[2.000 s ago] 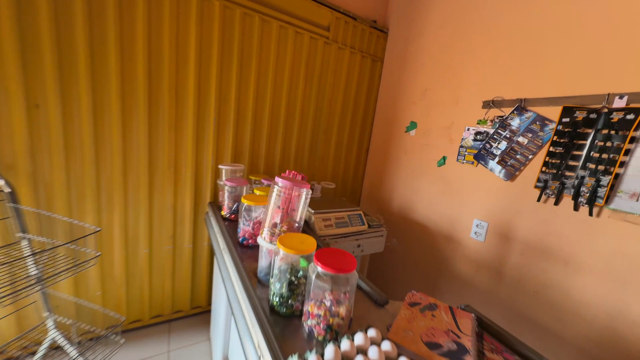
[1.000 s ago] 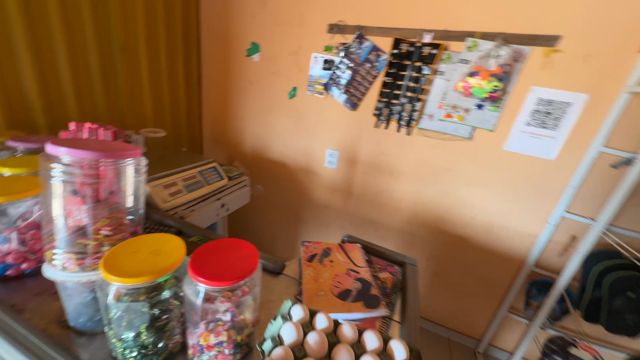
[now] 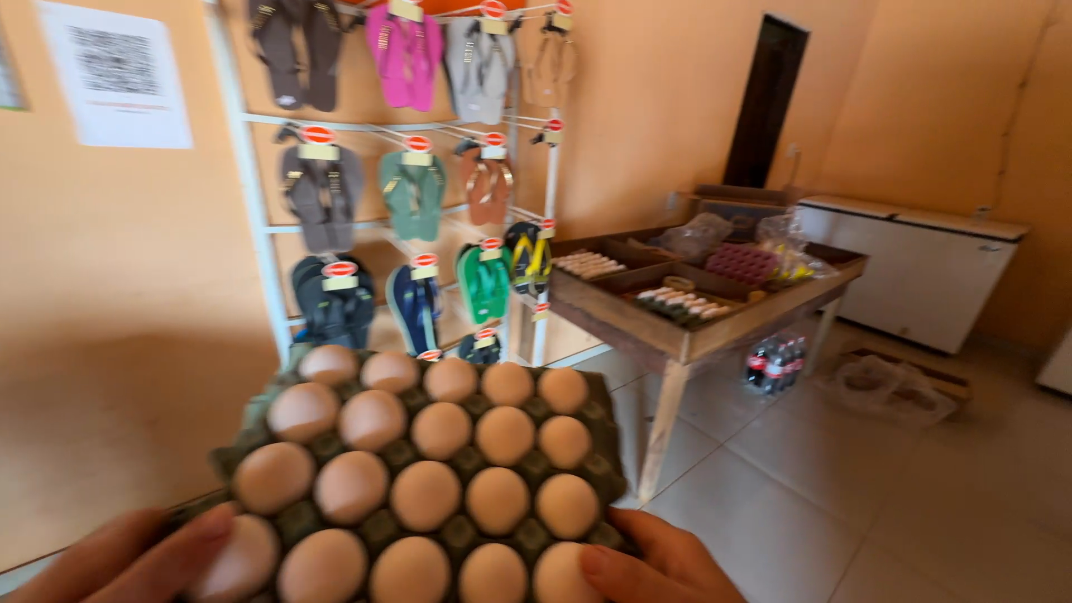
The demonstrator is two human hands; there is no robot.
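Note:
A moulded egg tray (image 3: 449, 533) full of pale brown eggs (image 3: 425, 496) fills the lower middle of the head view, tilted a little. Its left side is gripped by my left hand (image 3: 138, 557), whose thumb lies against an egg at the near left. On the opposite side my right hand (image 3: 662, 557) holds the rim, with a fingertip over the near right egg. The tray's near edge and parts of both hands are cut off by the bottom of the frame.
Ahead stands a metal rack (image 3: 255, 193) hung with flip-flops. Right of it is a wooden table (image 3: 687, 343) with compartments of eggs. Under it are bottles (image 3: 775, 364); a white chest freezer (image 3: 904, 272) and a plastic-wrapped box (image 3: 900, 385) stand farther back.
The view has swung far right, from the counter with lidded jars to the flip-flop rack and wooden table. Both hands are now visible, holding an egg tray; neither showed earlier.

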